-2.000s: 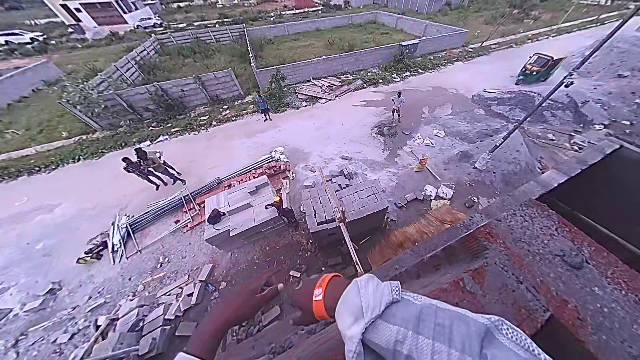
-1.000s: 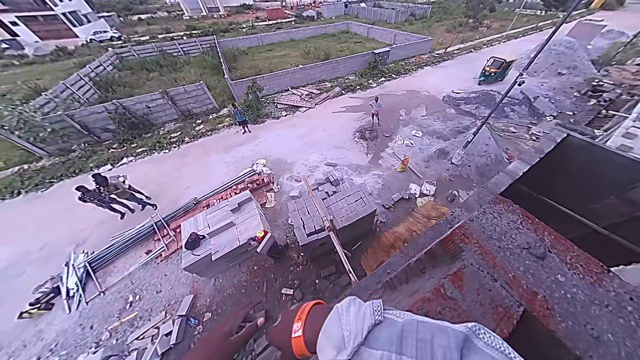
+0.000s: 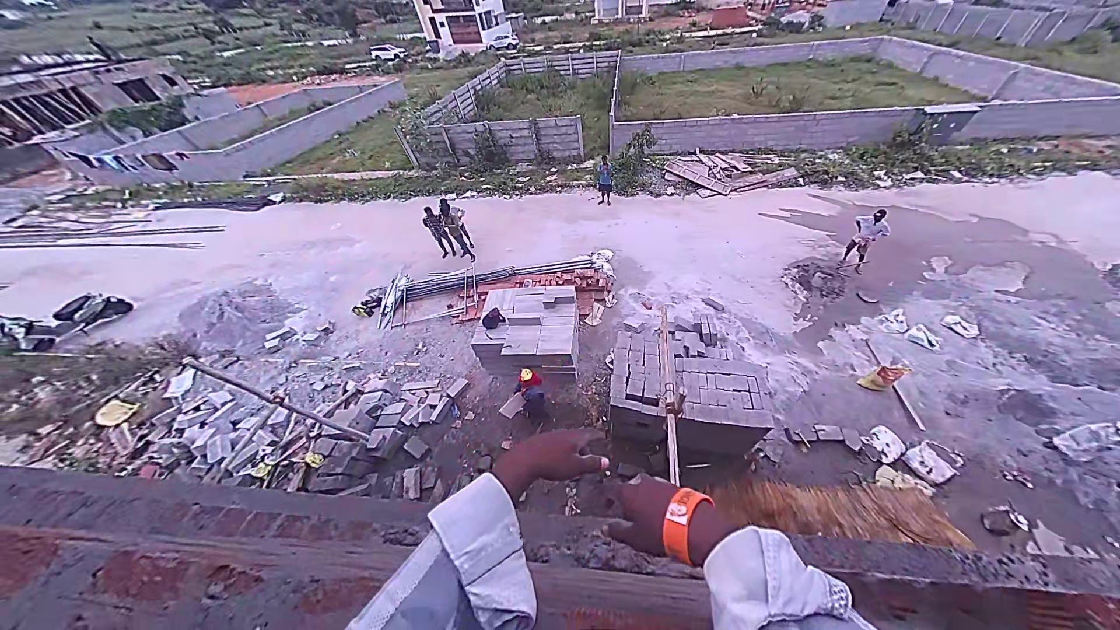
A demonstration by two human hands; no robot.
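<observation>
My left hand (image 3: 553, 457) reaches out over the roof edge, fingers apart and curved, nothing seen in it. Close to its right is my right hand (image 3: 643, 514), an orange band around its wrist; its fingers are partly hidden and blurred, so whether it holds something is unclear. Below both hands runs the rough concrete edge of the building (image 3: 350, 525). Far down on the ground, a person in a yellow helmet (image 3: 530, 392) bends with a block (image 3: 512, 406) beside a stack of grey blocks (image 3: 534, 324). A wooden pole (image 3: 669, 394) rises by a second block stack (image 3: 735, 389).
Broken blocks (image 3: 385, 420) lie in a heap at the left, with a pole (image 3: 271, 398) across it. Metal pipes (image 3: 490, 280) and red bricks lie behind the stacks. Several people stand on the road (image 3: 700, 227). Straw or thatch (image 3: 840, 512) is below the edge at right.
The view has swung left and levelled, bringing the concrete edge across the bottom. The left forearm and sleeve now show more fully. The person in the yellow helmet shows more clearly, with a block.
</observation>
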